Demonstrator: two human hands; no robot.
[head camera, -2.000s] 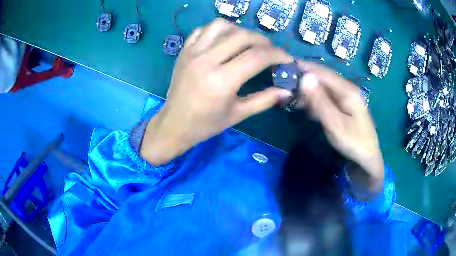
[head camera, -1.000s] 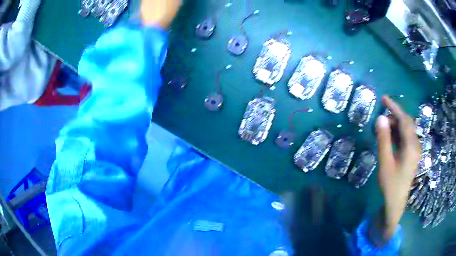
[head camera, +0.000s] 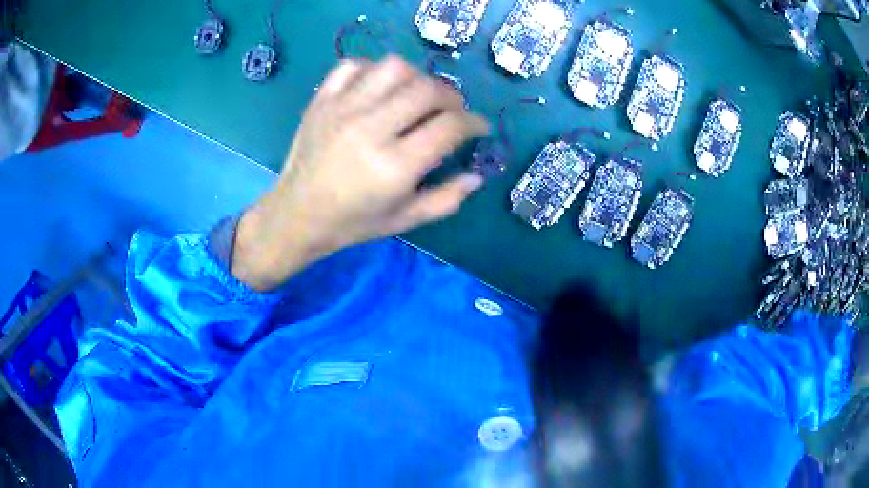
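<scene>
My left hand (head camera: 367, 157) is over the near middle of the green mat, thumb and fingers apart, with nothing visible in it; it is somewhat blurred. A dark wired module (head camera: 489, 157) lies just right of its fingertips, its lead curving up. Beside it a short row of silvery circuit boards (head camera: 553, 184) lies on the mat (head camera: 705, 286). A longer row of boards with bright patches (head camera: 600, 62) lies behind. My right hand is not visible; only its blue sleeve (head camera: 762, 381) shows at the lower right.
Two wired modules (head camera: 258, 62) lie at the far left. A large board pile (head camera: 834, 210) covers the right side. A thick black blurred object (head camera: 591, 381) stands before my smock. A red stool (head camera: 81, 119) and another person's sleeve (head camera: 21, 100) are at left.
My left hand has come back from the far left of the mat to the near middle. My right hand has gone out of sight. The view has shifted.
</scene>
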